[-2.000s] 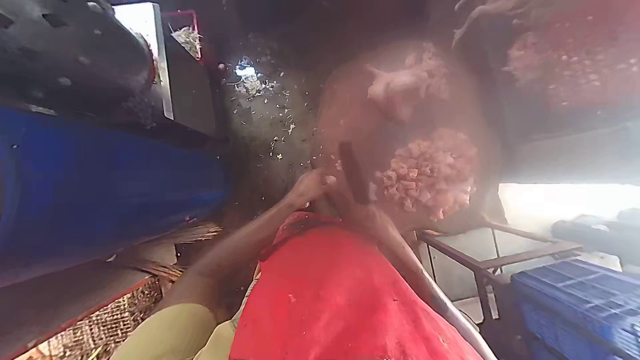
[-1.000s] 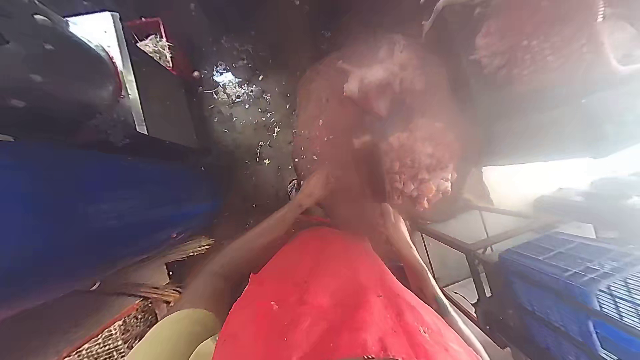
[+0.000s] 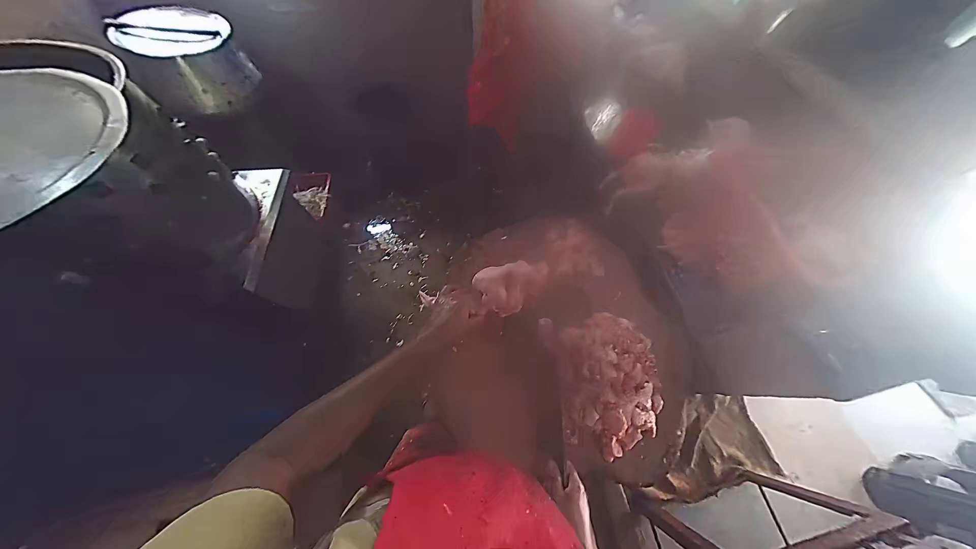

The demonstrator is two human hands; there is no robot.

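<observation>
A round chopping block (image 3: 488,396), blurred by haze, lies before me. My left hand (image 3: 461,305) is over its far left part, against a pale piece of raw meat (image 3: 505,287); whether the fingers grip it cannot be made out. On the right of the block is a heap of cut raw meat pieces (image 3: 614,385). My right hand (image 3: 566,492) is low at the near edge, beside the red apron (image 3: 476,507), closed on what appears to be a dark-bladed knife (image 3: 550,396), its blade pointing away from me. More meat, faint in the haze, lies at the block's far side.
Across the block, at upper right, another person in red (image 3: 724,221) is seen through haze. Scraps litter the wet floor (image 3: 389,267) left of the block. Large metal vessels (image 3: 53,130) stand at upper left. A rusty metal frame (image 3: 808,496) is at lower right.
My left hand has moved away from my body to the pale meat at the far left of the block. The view has tilted up, bringing the other person into sight.
</observation>
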